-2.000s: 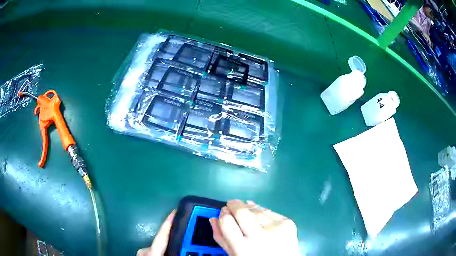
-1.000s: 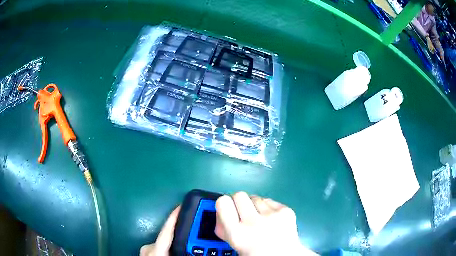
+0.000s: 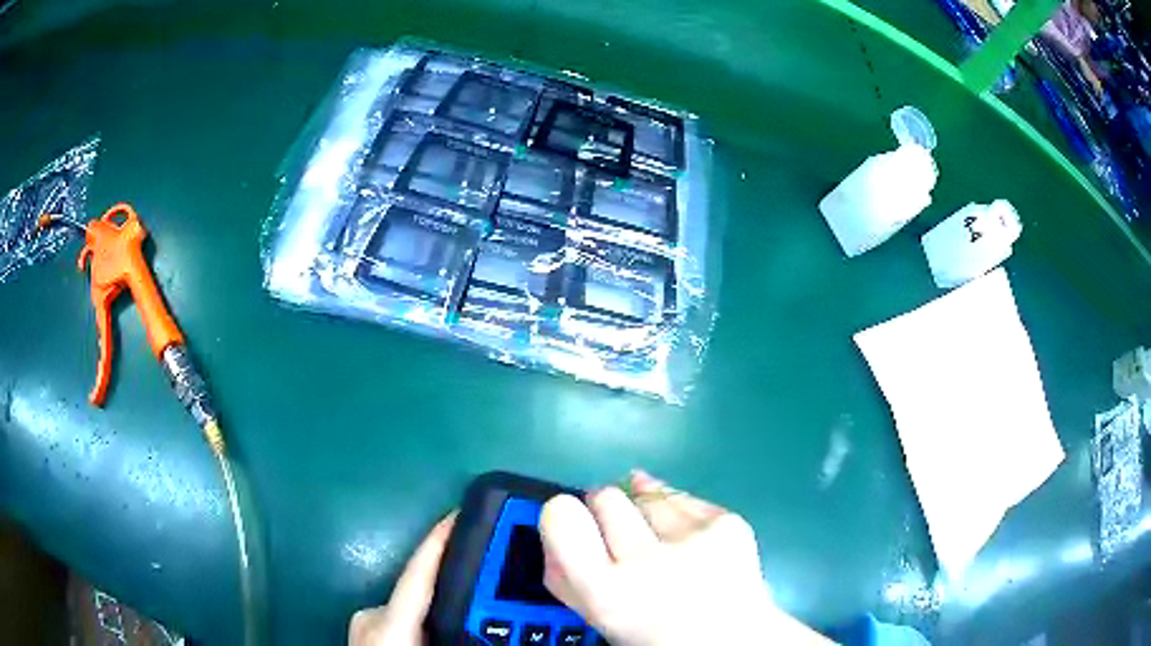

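A battery tester [image 3: 495,593] with black case, blue face and dark screen is at the bottom centre, its lower end cut off by the frame edge. My left hand [image 3: 407,593] grips its left side, partly hidden by the case. My right hand [image 3: 663,562] is over the right part of the screen with fingers bent together against it. Whether the fingers hold something small is hidden. A lens sheet pack [image 3: 486,227] of clear plastic with rows of black-framed lenses lies on the green bench beyond the tester.
An orange air blow gun [image 3: 130,284] with a pale hose [image 3: 240,530] lies at left beside a clear plastic scrap [image 3: 44,208]. At right are an open white bottle [image 3: 877,199], a second bottle [image 3: 969,242] and a white sheet [image 3: 966,416]. A green rail [image 3: 934,63] edges the bench.
My right-hand fingers have shifted slightly over the screen, staying at its right side. My left hand keeps its grip. The bench items sit slightly higher in view than one second ago.
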